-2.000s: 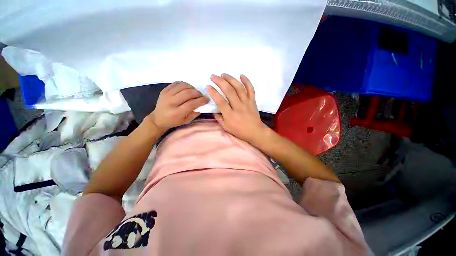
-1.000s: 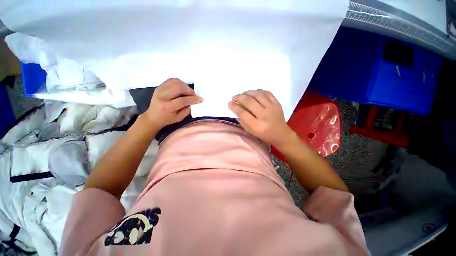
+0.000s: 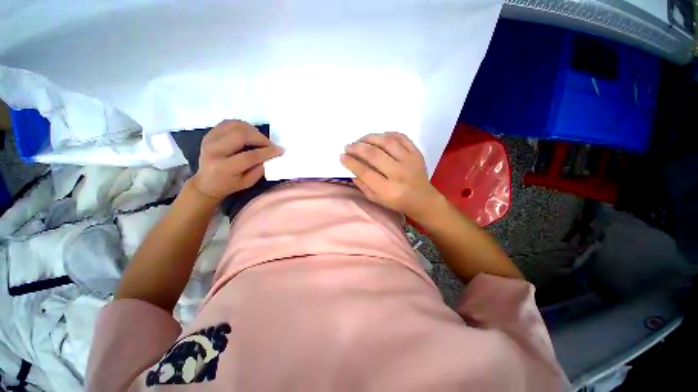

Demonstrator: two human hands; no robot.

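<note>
A large bright white fabric panel [image 3: 306, 84] lies in front of me and hangs over the table's front edge at my waist. My left hand [image 3: 236, 157] pinches the panel's near edge between thumb and fingers, beside a dark patch. My right hand [image 3: 386, 170] holds the same edge further right, fingers bent over it. A short stretch of the edge runs straight between the hands. The fabric is overexposed, so any stitch lines are hidden. The sewing machine's needle is not in view.
A red plastic stool [image 3: 476, 180] stands below right, under a blue bin [image 3: 528, 84]. A ruler strip [image 3: 589, 17] runs along the edge at upper right. Piled pale padded fabric [image 3: 96, 245] fills the lower left. A crumpled white piece [image 3: 84, 122] hangs at left.
Since two seconds ago my hands have moved apart along the near edge, my left hand to the left. The white edge between them now shows straight. The camera view has shifted slightly.
</note>
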